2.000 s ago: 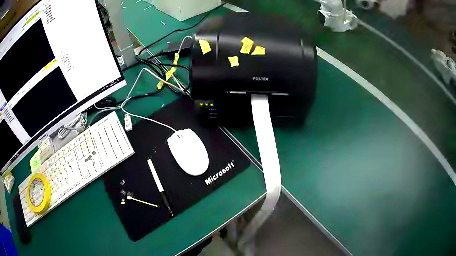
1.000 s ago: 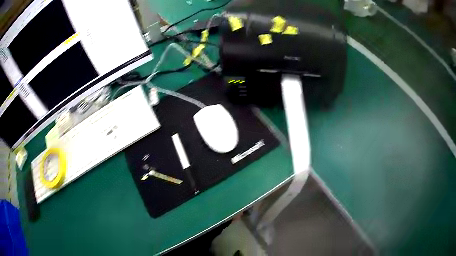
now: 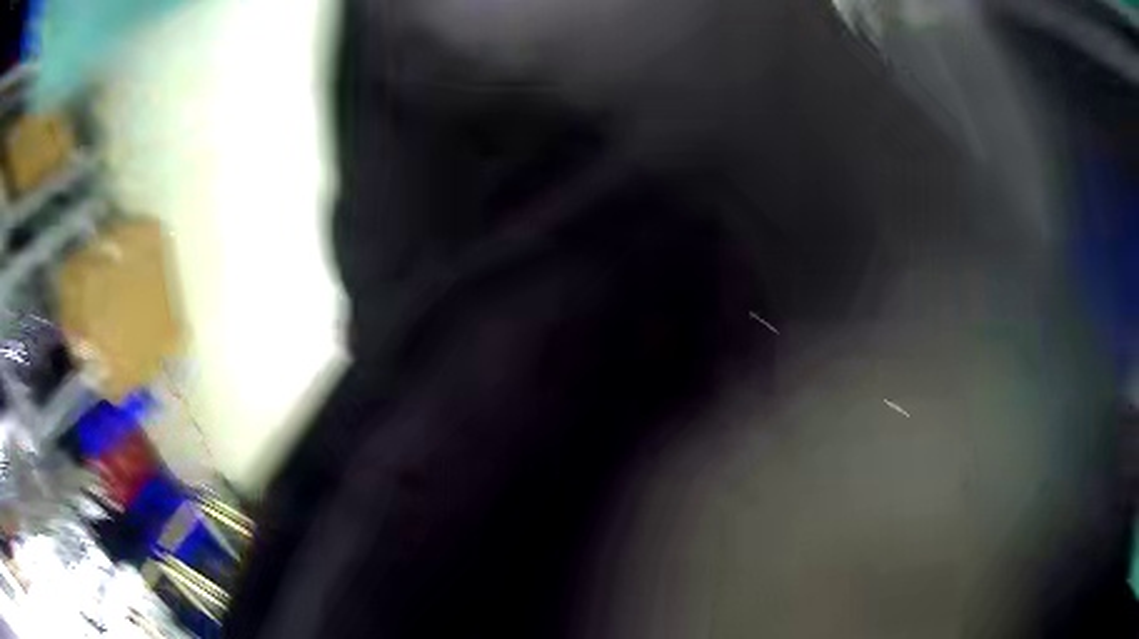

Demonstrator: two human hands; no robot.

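The view is heavily blurred. A large dark shape (image 3: 500, 337) fills the middle, very near the camera; it looks like dark cloth, but I cannot tell for certain. A blurred grey-beige shape (image 3: 849, 512) covers the lower right; I cannot tell what it is. Neither my left hand nor my right hand can be made out. The printer, mouse and keyboard do not show.
A bright pale panel-like surface (image 3: 256, 237) stands left of the dark shape. Further left are a brown box-like shape (image 3: 123, 300) and blurred blue and red things (image 3: 125, 462). A blue patch (image 3: 1105, 237) shows at the right edge.
The view has swung away from the bench. The printer, monitor, keyboard and mouse have left the picture, and a dark blurred shape now fills most of it.
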